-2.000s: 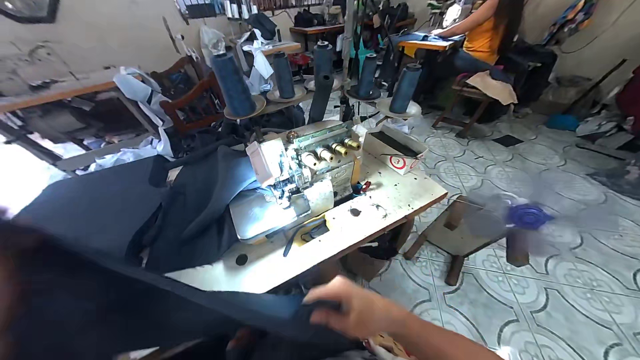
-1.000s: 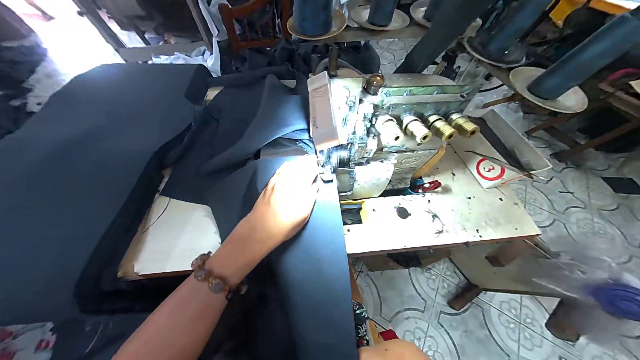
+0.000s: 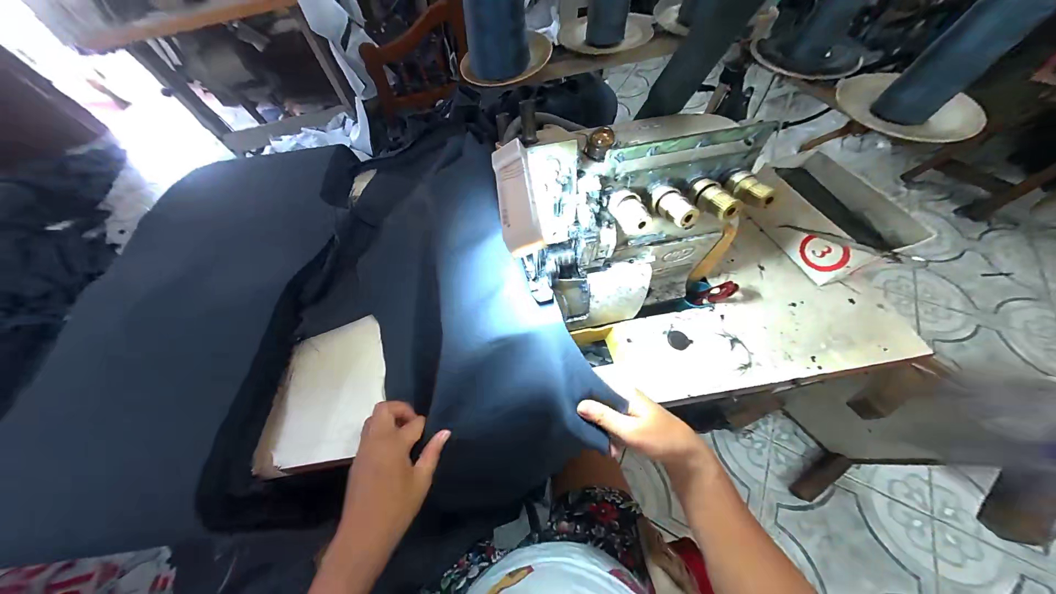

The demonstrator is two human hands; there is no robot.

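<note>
A dark navy fabric piece (image 3: 503,371) lies over the front of an overlock sewing machine (image 3: 635,214), its right edge running up to the lit presser foot (image 3: 540,289). My right hand (image 3: 643,425) pinches the fabric's near right corner between thumb and fingers. My left hand (image 3: 400,445) is at the near left part of the cloth, its fingertips curled on the fabric beside a pale board (image 3: 330,396); whether they grip it I cannot tell. More dark cloth (image 3: 206,305) spreads to the left.
Thread cones (image 3: 495,37) stand on round holders behind the machine. An open box (image 3: 866,198) and small red-handled snips (image 3: 718,291) lie on the worktable (image 3: 792,338). A wooden stool (image 3: 874,429) stands at right, near a blurred fan.
My left hand has drawn back from beside the presser foot towards me. My right hand, barely in view one second ago, now holds the cloth's near right corner.
</note>
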